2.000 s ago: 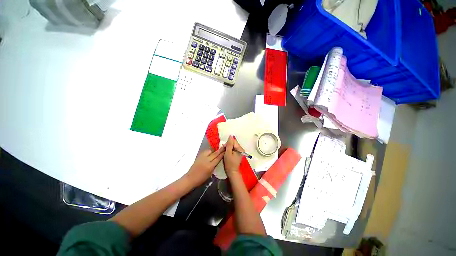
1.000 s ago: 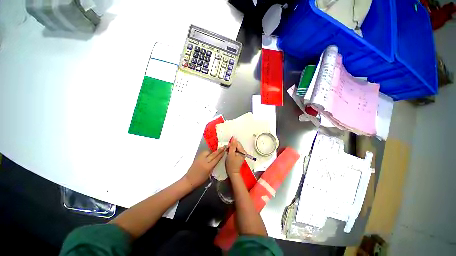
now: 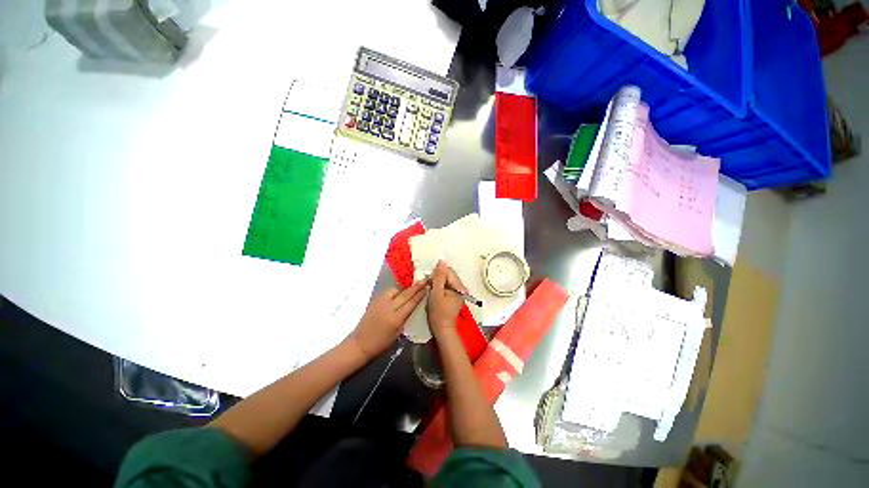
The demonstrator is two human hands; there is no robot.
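Observation:
A cream cut piece (image 3: 457, 243) lies flat on the table, over a red card (image 3: 404, 254) that shows at its left edge. My right hand (image 3: 444, 301) is shut on a thin dark pen (image 3: 469, 297), its tip end hidden by my fingers, over the cream piece. My left hand (image 3: 385, 318) rests beside it with its fingertips at the cream piece's lower left; whether it grips anything is hard to tell. A masking tape roll (image 3: 504, 274) lies on the cream piece's right part.
A red strip (image 3: 519, 335) with pale bands lies beside my right forearm. A calculator (image 3: 399, 105), green card (image 3: 287, 205) and upright red card (image 3: 515, 146) lie farther off. Paper forms (image 3: 629, 348), a pink pad (image 3: 667, 181) and blue bins (image 3: 657, 81) are at the right.
The whole view has shifted slightly, moving the table things a little left. The pen has tilted slightly in my right hand; both hands stay on the cream piece.

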